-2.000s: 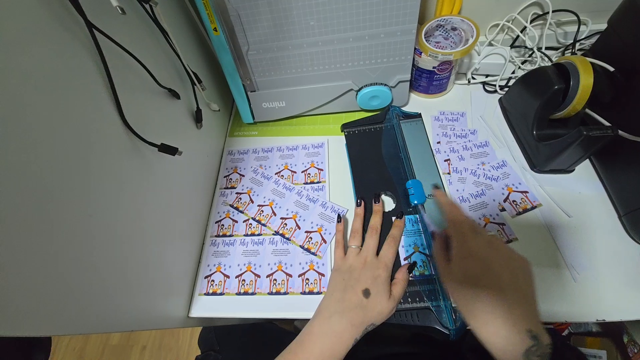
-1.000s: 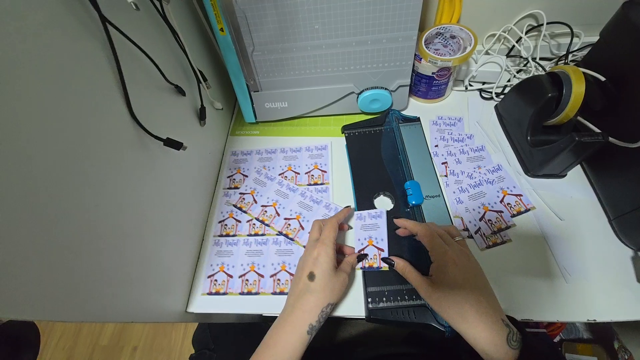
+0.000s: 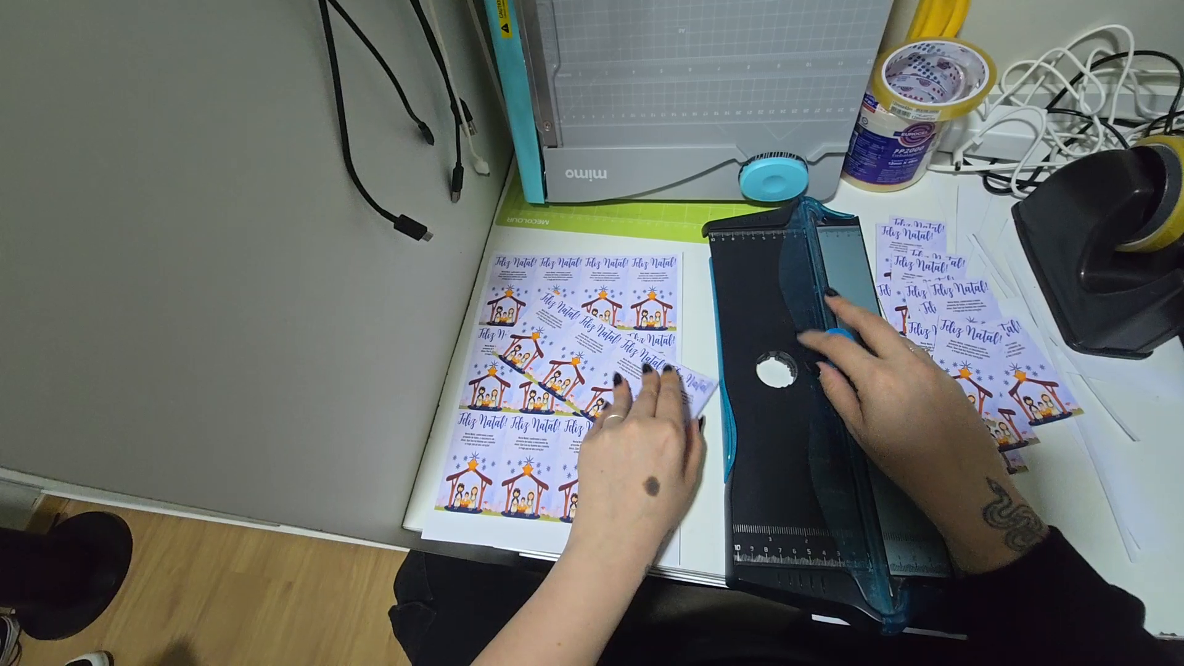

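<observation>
My left hand (image 3: 640, 462) rests with its fingertips on a slanted printed card strip (image 3: 562, 356), which lies over printed card sheets (image 3: 523, 462) on the white table. Whether those fingers pinch the strip is unclear. My right hand (image 3: 888, 398) is over the rail of a dark paper trimmer (image 3: 768, 444), its fingers slightly spread around the blue cutter slide, which is mostly hidden beneath them. No card shows on the trimmer bed. Right of the trimmer lies an overlapping pile of cut cards (image 3: 971, 356), partly behind my right hand.
A larger grey paper cutter (image 3: 684, 120) stands at the back on a green mat (image 3: 610, 217). Behind the card pile are rolls of tape (image 3: 893, 139), tangled cables (image 3: 1045, 102) and a black tape dispenser (image 3: 1078, 250). Paper offcuts (image 3: 1101, 407) lie at the right. Cables hang along the left panel.
Both hands held a single card over the trimmer a second ago; that card is no longer between them. My left hand has moved left onto the strip, my right up to the rail.
</observation>
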